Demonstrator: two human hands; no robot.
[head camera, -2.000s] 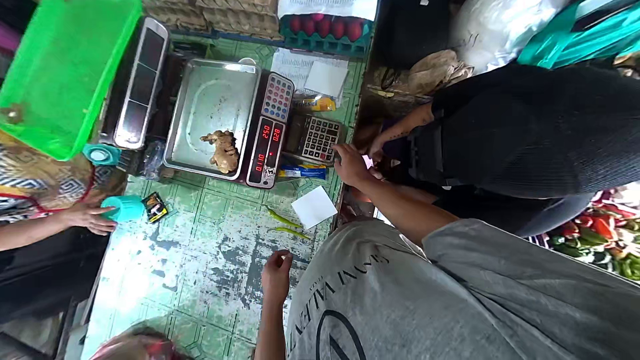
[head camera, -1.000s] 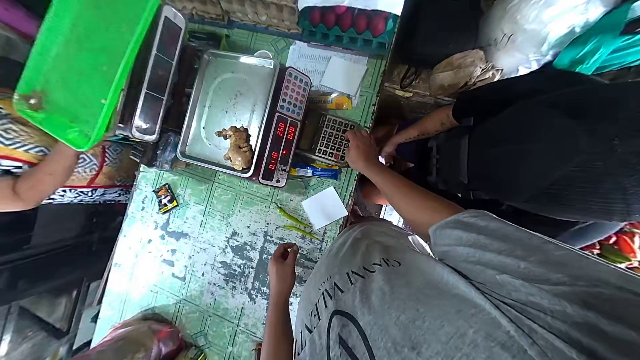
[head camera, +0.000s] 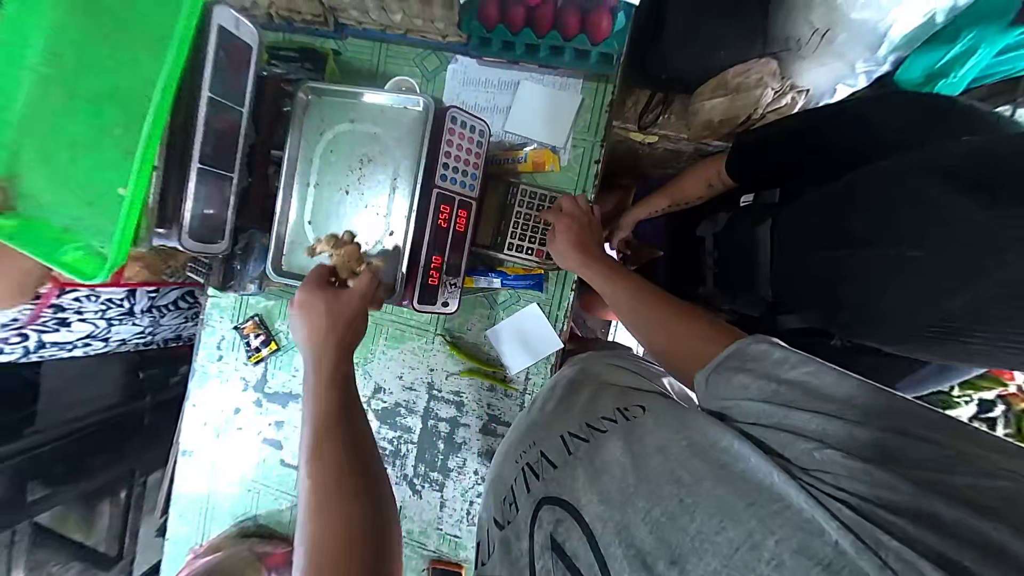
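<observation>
My left hand (head camera: 332, 300) grips a knobby piece of ginger root (head camera: 344, 254) at the near end of the steel pan (head camera: 360, 172) of a digital scale. Red digits are lit on the scale's panel (head camera: 452, 216), right beside the pan. My right hand (head camera: 574, 232) is over a desk calculator (head camera: 530, 220), its fingers spread at the keys and holding nothing. Two green chili peppers (head camera: 476, 364) and a white square of paper (head camera: 525, 338) lie on the green patterned tabletop (head camera: 424, 432) between my forearms.
A green plastic basket (head camera: 80, 120) and another scale (head camera: 220, 132) stand at left. Small packets (head camera: 256, 338) lie nearby. Red eggs (head camera: 536, 18) sit in a tray above printed papers (head camera: 480, 88). A person in black (head camera: 896, 224) is close at right, with one hand (head camera: 624, 228) near mine.
My left hand has moved up from the tabletop to the scale pan and taken hold of the ginger. The digits on the scale have changed. My right hand stays at the calculator.
</observation>
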